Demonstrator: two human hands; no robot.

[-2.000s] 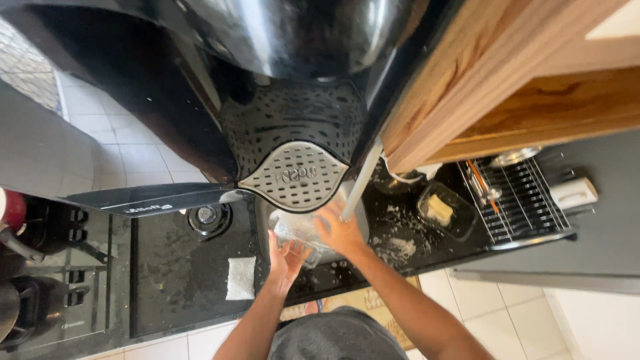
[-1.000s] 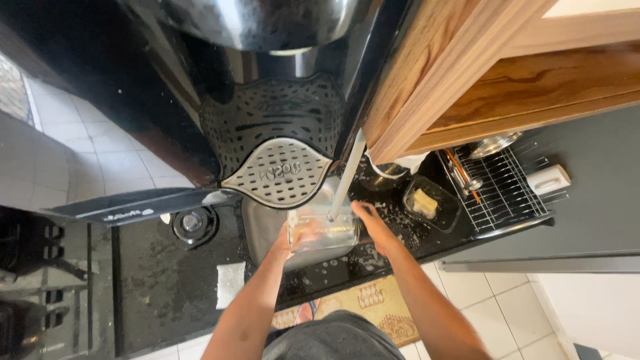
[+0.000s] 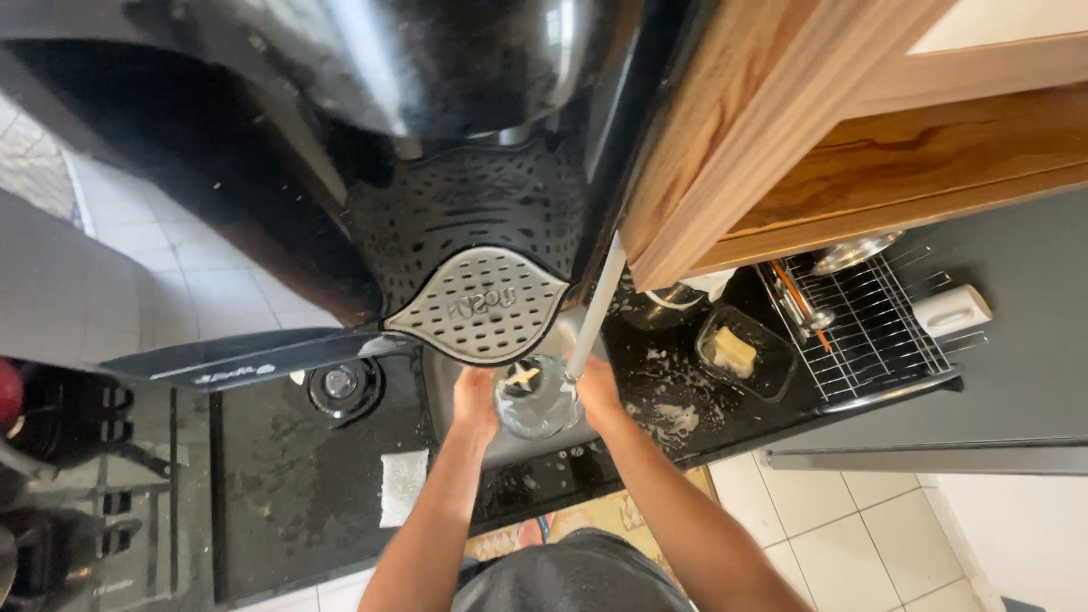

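My left hand [image 3: 476, 399] and my right hand [image 3: 599, 393] grip a clear glass blender jar [image 3: 537, 406] from its two sides, over the sink [image 3: 442, 387]. The jar's mouth faces up, and a bladed part shows inside it. A long pale faucet spout [image 3: 597, 306] ends above the jar, close to my right hand. The fingertips are partly hidden behind the jar and the spout.
A water dispenser's drip tray [image 3: 483, 304] juts out over the sink. Right of it are a wooden cabinet [image 3: 765, 153], a clear container [image 3: 752, 378] with a yellow sponge or soap, and a dish rack [image 3: 867, 331] with a white mug [image 3: 956, 312]. A white cloth [image 3: 403, 489] lies left.
The jar lay sideways between my hands a second ago and now has its mouth facing up under the spout. Both hands have shifted to its two sides.
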